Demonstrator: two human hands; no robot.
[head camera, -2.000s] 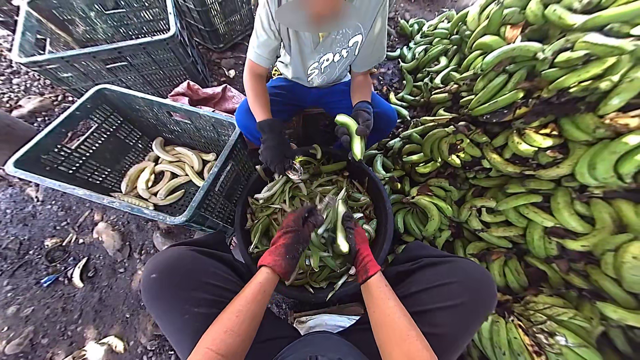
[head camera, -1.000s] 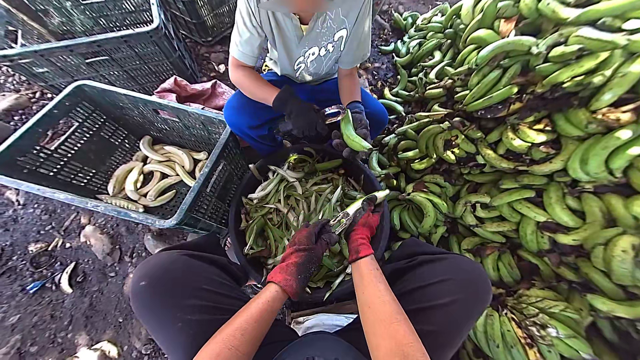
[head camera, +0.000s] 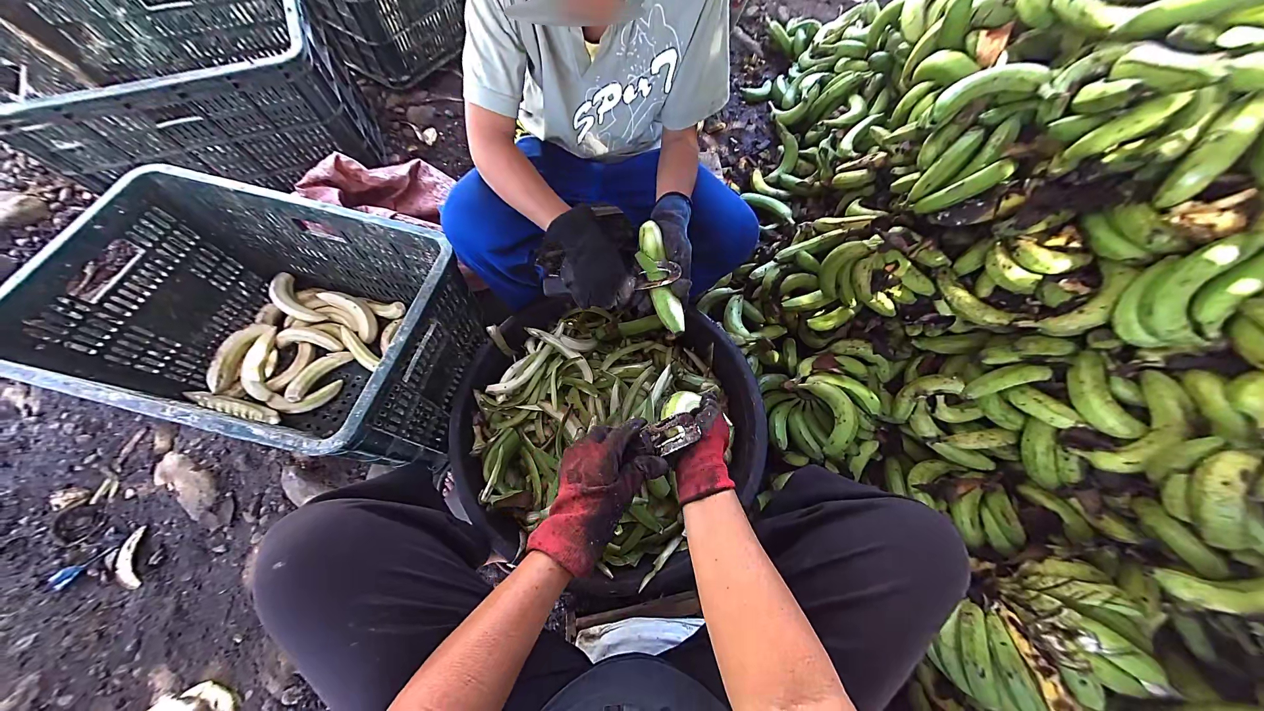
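Over a black tub (head camera: 462, 434) of green plantain peels (head camera: 533, 444), my two hands in red and black gloves are close together. My left hand (head camera: 597, 489) grips a metal peeler (head camera: 674, 432) by its near end. Within my right hand (head camera: 703, 454) is a green plantain (head camera: 681, 404), partly peeled, with only its far end showing; the peeler lies against it. Across the tub a co-worker's black-gloved hands hold another partly peeled plantain (head camera: 660, 276) and a peeler.
To the left, a dark plastic crate (head camera: 390, 395) holds several peeled plantains (head camera: 296, 346). More crates (head camera: 197, 109) stand behind it, beside a reddish cloth (head camera: 380, 188). Bunches of green plantains (head camera: 987, 326) are heaped along the right. The co-worker (head camera: 602, 118) sits opposite, at the tub's far rim.
My hands have moved closer together over the tub, and the plantain in my right hand is lower than a second ago. The co-worker's plantain now points down into the tub.
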